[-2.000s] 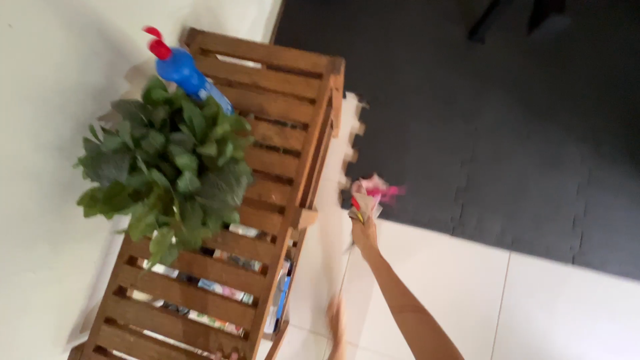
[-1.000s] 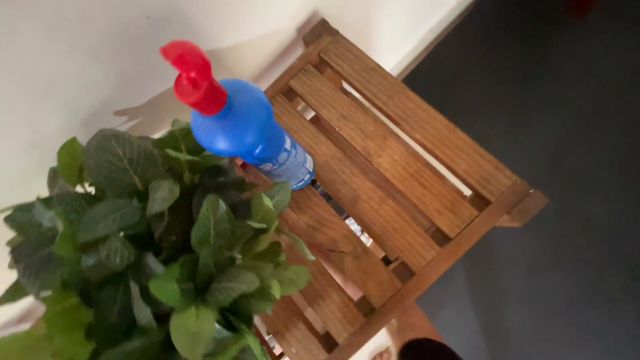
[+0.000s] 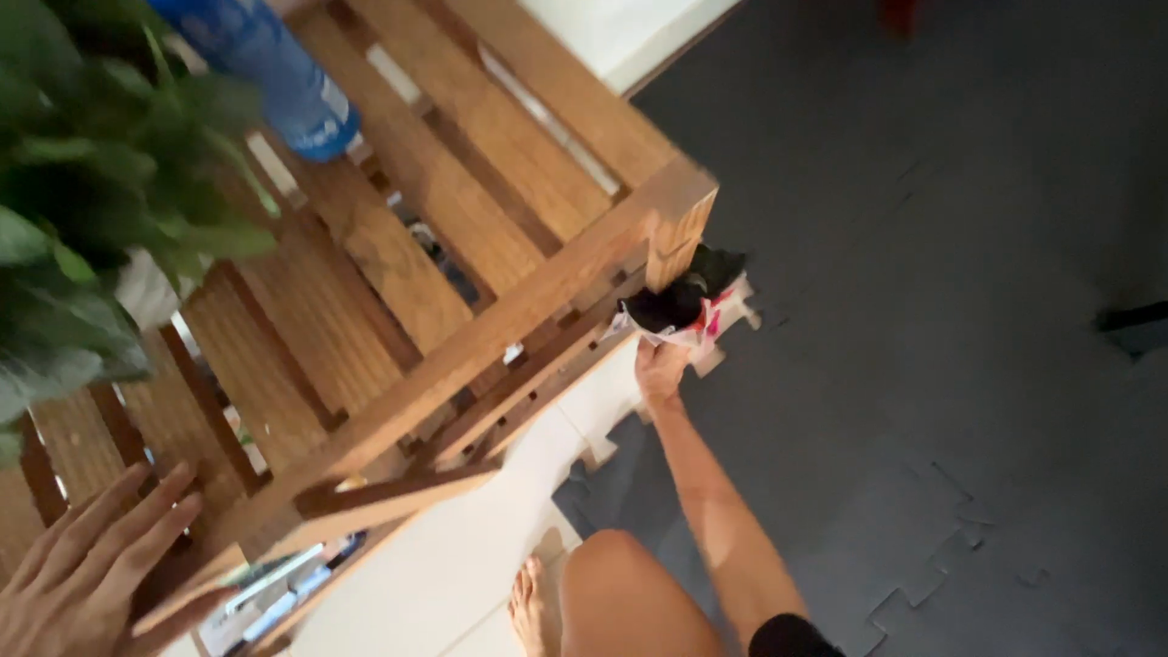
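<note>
My right hand [image 3: 663,367] grips a bundled cloth [image 3: 683,315], dark with pink, white and red parts, against the front corner leg of a slatted wooden shelf [image 3: 493,338]. At the lower left, my left hand [image 3: 100,557] rests with fingers spread on the shelf's top slats and front edge, holding nothing. On the top stand a blue bottle [image 3: 292,91], its upper part out of view, and a leafy green plant [image 3: 100,182]. Part of the cloth is hidden behind the leg.
Items lie on the lower shelf [image 3: 365,538]. Dark interlocking foam mats [image 3: 894,365] cover the floor on the right, beside pale tiles [image 3: 411,584]. My bent knee and bare foot [image 3: 526,602] are at the bottom. A wall base [image 3: 630,36] runs behind the shelf.
My right hand, hidden or barely visible a second ago, now shows at the shelf's corner leg with the cloth. My left hand has come onto the shelf top. The view has shifted a lot.
</note>
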